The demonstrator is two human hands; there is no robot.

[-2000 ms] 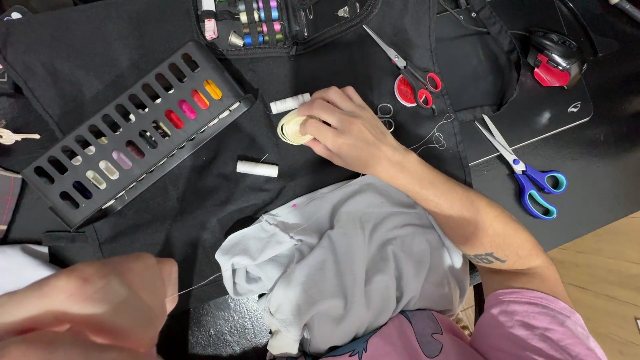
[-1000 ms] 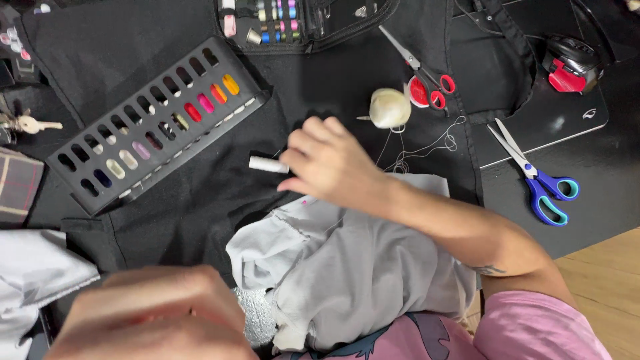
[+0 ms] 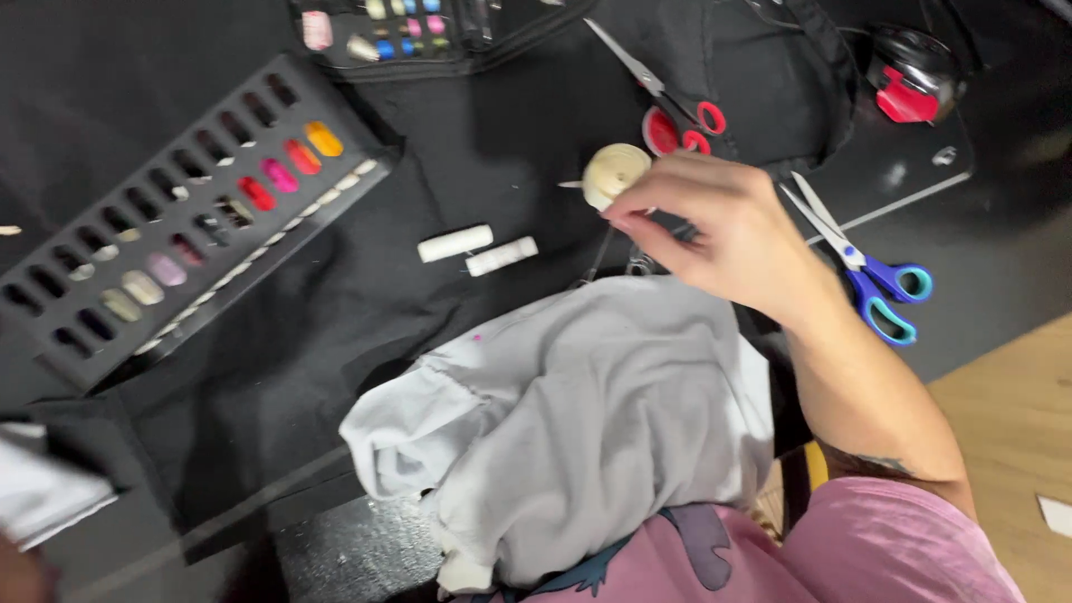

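Note:
My right hand (image 3: 712, 226) is at the cream-coloured round pincushion or ball (image 3: 615, 174), thumb and forefinger pinched at its lower edge; a thin thread (image 3: 600, 251) appears to run down from the fingertips. Two white thread spools (image 3: 455, 243) lie side by side to the left. Grey fabric (image 3: 586, 402) lies crumpled over my lap and the table edge, with a small pink dot on it. At the lower left edge, a dark blurred shape may be part of my left hand (image 3: 25, 574); what it holds is hidden.
A slotted black box of coloured thread spools (image 3: 209, 193) is at the left, an open sewing kit (image 3: 394, 71) at the top. Red-handled scissors (image 3: 662, 92) and a red round item (image 3: 660, 130) lie beyond the ball. Blue-handled scissors (image 3: 863, 268) lie beside my right forearm.
My right hand has moved right from the white spool to the cream ball. The two white spools, apart two seconds ago, now lie together. My left hand has moved almost wholly out of view.

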